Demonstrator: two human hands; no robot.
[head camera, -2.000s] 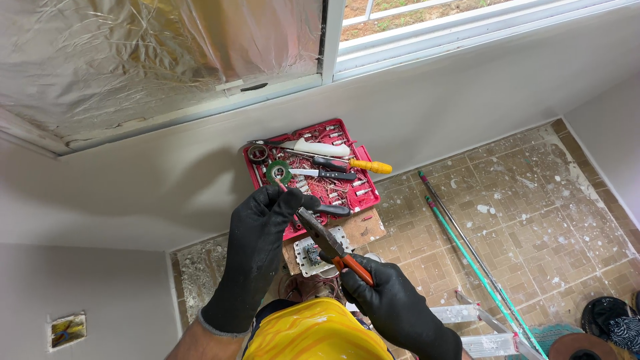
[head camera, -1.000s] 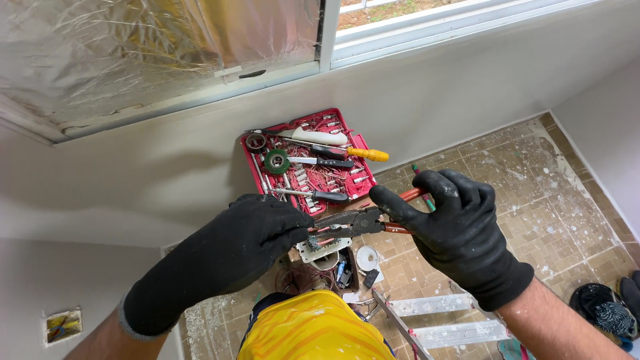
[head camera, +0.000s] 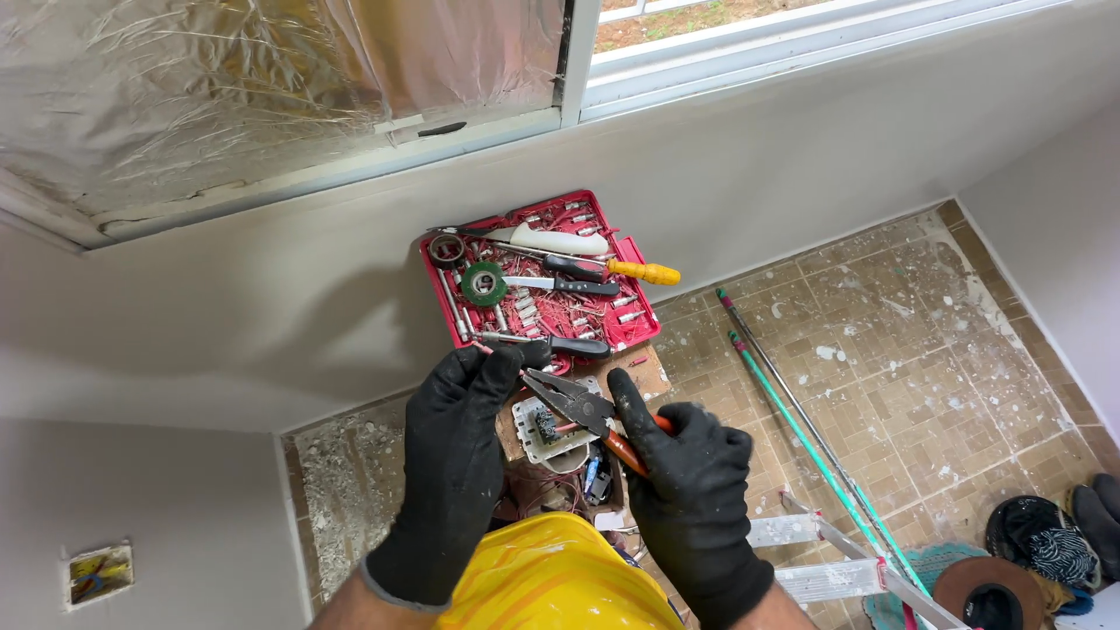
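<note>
Both hands wear black gloves. My left hand (head camera: 459, 455) pinches a thin pink wire (head camera: 483, 348) between thumb and fingers. My right hand (head camera: 691, 481) grips the orange handles of combination pliers (head camera: 573, 402), whose jaw tips point at the left fingertips, close by the wire. Below the pliers lies a white electrical faceplate (head camera: 534, 442) with a dark module and pink wire. Beyond the hands, a red socket-set case (head camera: 649, 328) holds sockets, wire scraps, green tape (head camera: 483, 283), a black-handled knife (head camera: 584, 286), a white-handled knife (head camera: 560, 240) and a yellow-handled screwdriver (head camera: 646, 272).
An aluminium stepladder (head camera: 831, 579) stands at lower right. Two long poles (head camera: 801, 429) lie on the paint-spotted tile floor (head camera: 927, 324). A brown hat (head camera: 989, 595) sits in the lower right corner. An open wall box (head camera: 99, 576) with wires is at lower left, and a window frame (head camera: 573, 66) above.
My left hand has turned from reaching sideways to pointing upward. My right hand has moved down and left, and the pliers now angle up to the left.
</note>
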